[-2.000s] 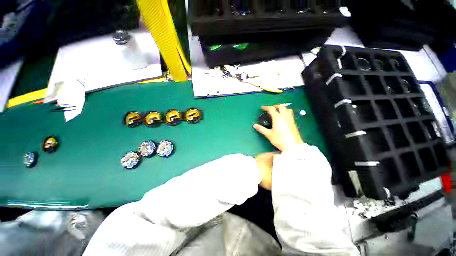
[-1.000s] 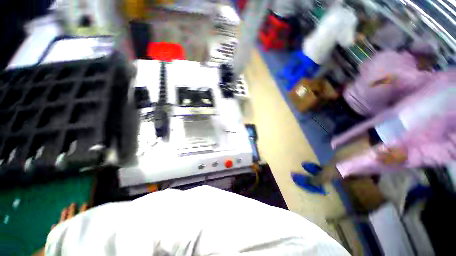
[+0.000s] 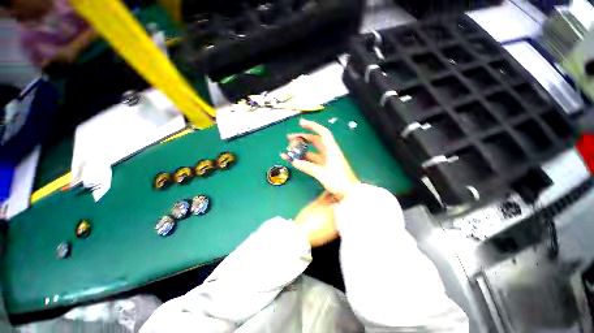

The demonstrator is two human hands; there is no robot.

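Note:
My right hand [image 3: 325, 156] is raised over the green mat [image 3: 247, 240] and pinches a silver and white speckled disc [image 3: 297, 149] between thumb and fingers. My left hand [image 3: 317, 221] is at my right wrist, with its fingers mostly hidden. One gold-faced black-rimmed disc [image 3: 278, 175] lies on the mat just below and left of the held disc. A row of several gold-faced discs [image 3: 204, 168] lies further left, with three silver speckled discs [image 3: 182, 209] below it.
Another gold-faced disc [image 3: 83, 228] and a silver disc [image 3: 63, 250] lie at far left. A black pocketed foam tray [image 3: 449, 123] stands right. Yellow-handled pliers [image 3: 299, 107] lie on white paper [image 3: 251, 120] behind. A yellow post [image 3: 146, 58] rises at the back.
The view swung right to the press and back to the mat. My right hand held a dark disc on the mat earlier; it now holds a silver disc, and a gold-faced disc lies beside it.

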